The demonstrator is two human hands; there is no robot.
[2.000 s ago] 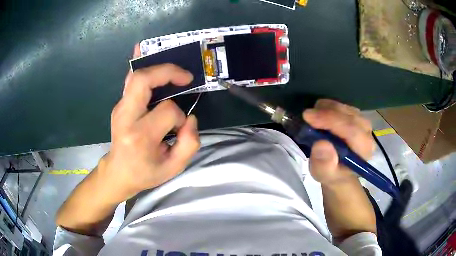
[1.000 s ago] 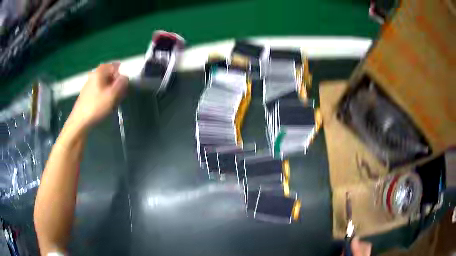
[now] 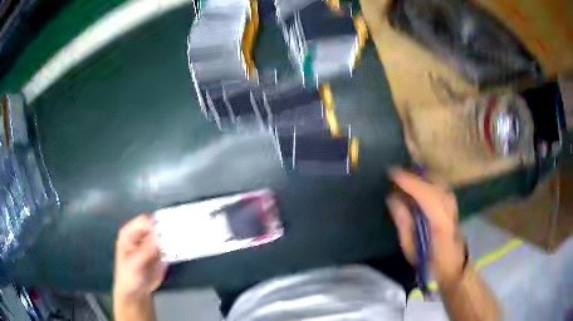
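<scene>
My left hand (image 3: 141, 254) grips the left end of a white phone front housing (image 3: 191, 227), held over the mat close to my body. The housing's red end points right, with a black rectangle (image 3: 246, 218) near it. My right hand (image 3: 430, 219) holds the dark blue soldering iron handle (image 3: 420, 238); its tip cannot be made out. The frame is blurred. Whether solder wire is in my left hand cannot be seen.
Fanned LCD stacks (image 3: 217, 50) and overlapping LCD modules (image 3: 320, 149) with orange tails lie ahead. Cardboard (image 3: 433, 135) at the right bears a dark fan (image 3: 468, 41) and a clear round container (image 3: 506, 125). Clear plastic trays (image 3: 19, 182) lie at the left edge.
My left hand has come from the far side of the bench to near my body, now with a phone housing in it. My right hand and the iron handle have come further into view.
</scene>
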